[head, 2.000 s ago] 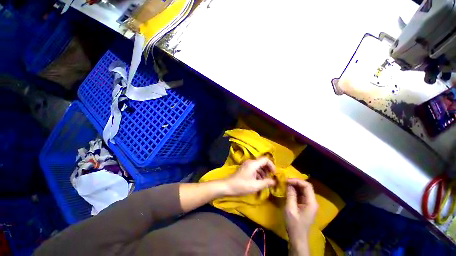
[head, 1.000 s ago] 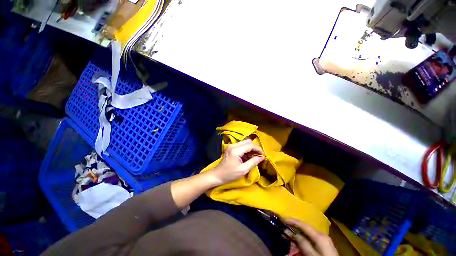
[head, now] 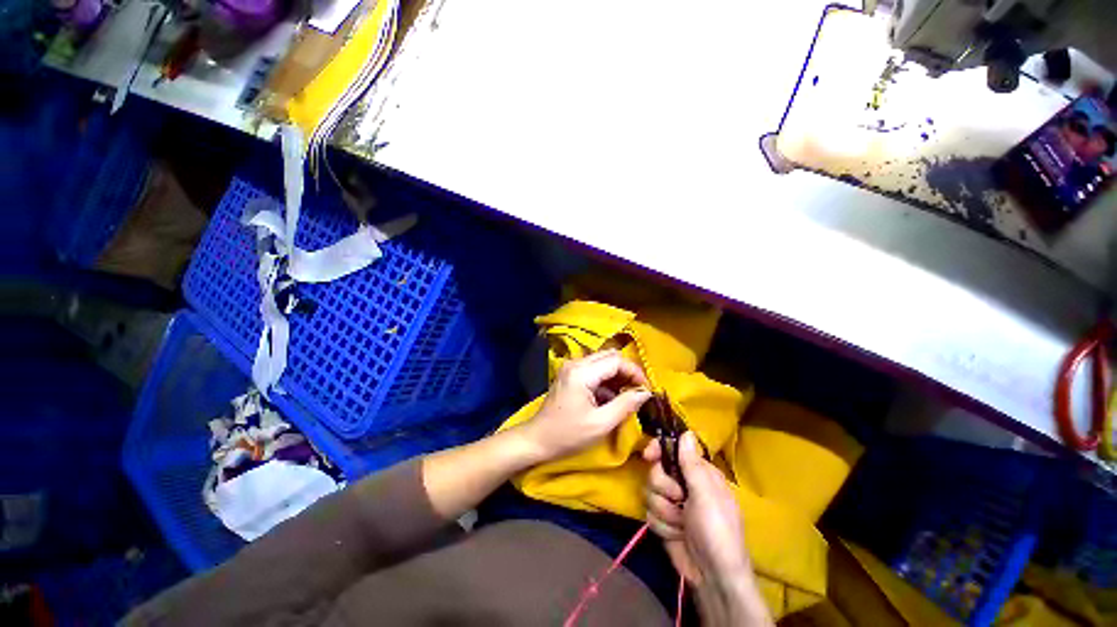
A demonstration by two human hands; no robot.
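Observation:
The mustard-yellow garment piece (head: 784, 472) lies in soft folds over the lap, below the table edge. My left hand (head: 590, 404) pinches a bit of its edge between thumb and fingers. My right hand (head: 698, 508) grips small dark thread snips (head: 668, 443), their tip at the cloth beside my left fingertips. A red cord (head: 609, 572) trails from the right hand into the lap. Whether the blades touch a thread cannot be told.
The white table (head: 588, 147) runs diagonally above the hands, with the sewing machine (head: 968, 31), phone (head: 1063, 159) and red-handled scissors (head: 1080, 392) at right. Stacked yellow pieces (head: 337, 80) lie upper left. A blue basket (head: 355, 325) with white strips stands left; another basket (head: 968, 551) is lower right.
My right hand has come up from the lap with the dark snips to my left fingertips. My left hand still pinches the yellow cloth. The view has shifted slightly.

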